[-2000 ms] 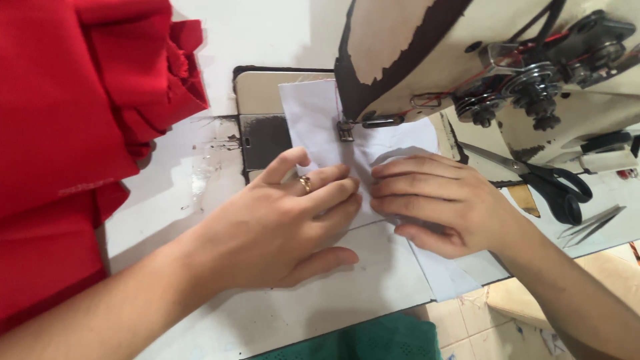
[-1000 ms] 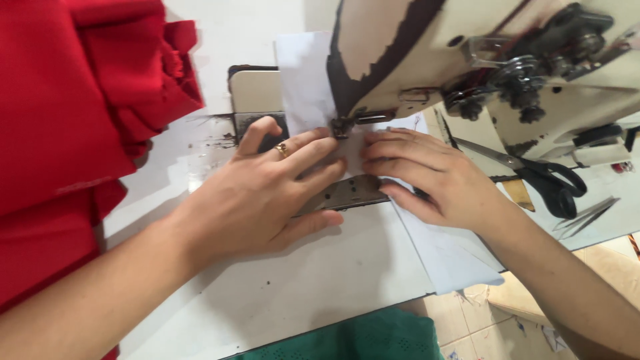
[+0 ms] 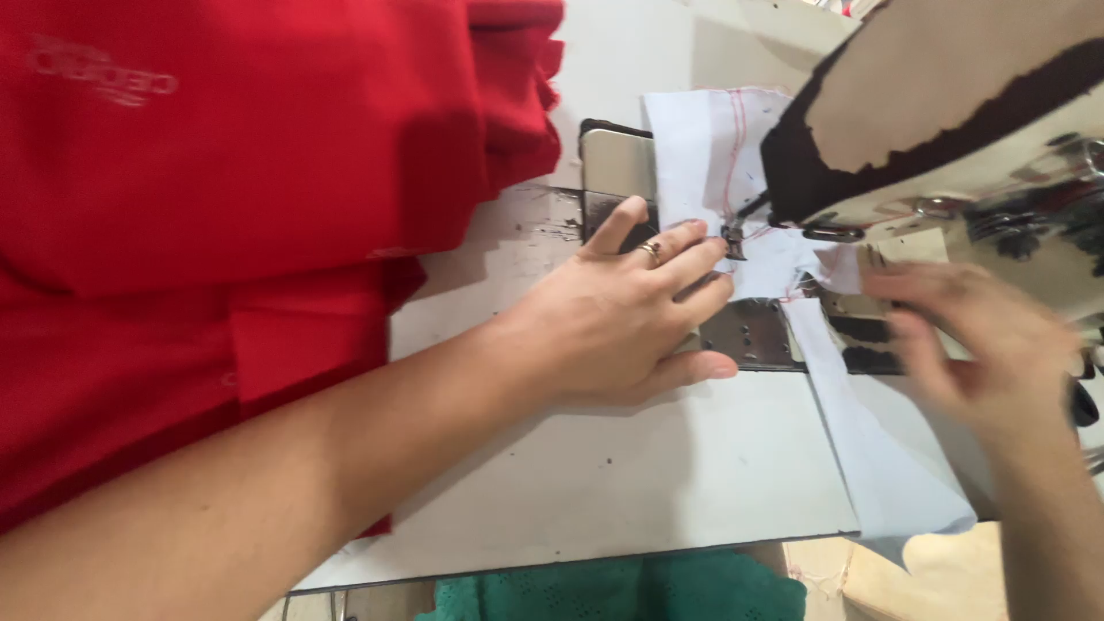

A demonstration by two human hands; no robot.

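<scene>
White fabric (image 3: pixel 690 164) with red stitching lies under the presser foot (image 3: pixel 733 243) of a sewing machine (image 3: pixel 931 112). My left hand (image 3: pixel 630 302), with a ring on one finger, rests flat with fingertips on the fabric's near left edge, beside the foot. My right hand (image 3: pixel 983 336) is blurred, right of the foot, its fingertips at the right end of the fabric; whether they pinch it is unclear. A narrow white fabric strip (image 3: pixel 832 405) runs from the machine's metal plate down over the table's front edge.
Red fabric (image 3: pixel 302 155) is heaped on the left of the white table (image 3: pixel 561 483). Green fabric (image 3: pixel 621 591) shows below the table's front edge. At the right edge, a black scissors handle (image 3: pixel 1082 404) is partly hidden behind my right wrist.
My right hand has moved right, away from the presser foot and my left hand. More of the white fabric now lies beyond the foot. The view has shifted left.
</scene>
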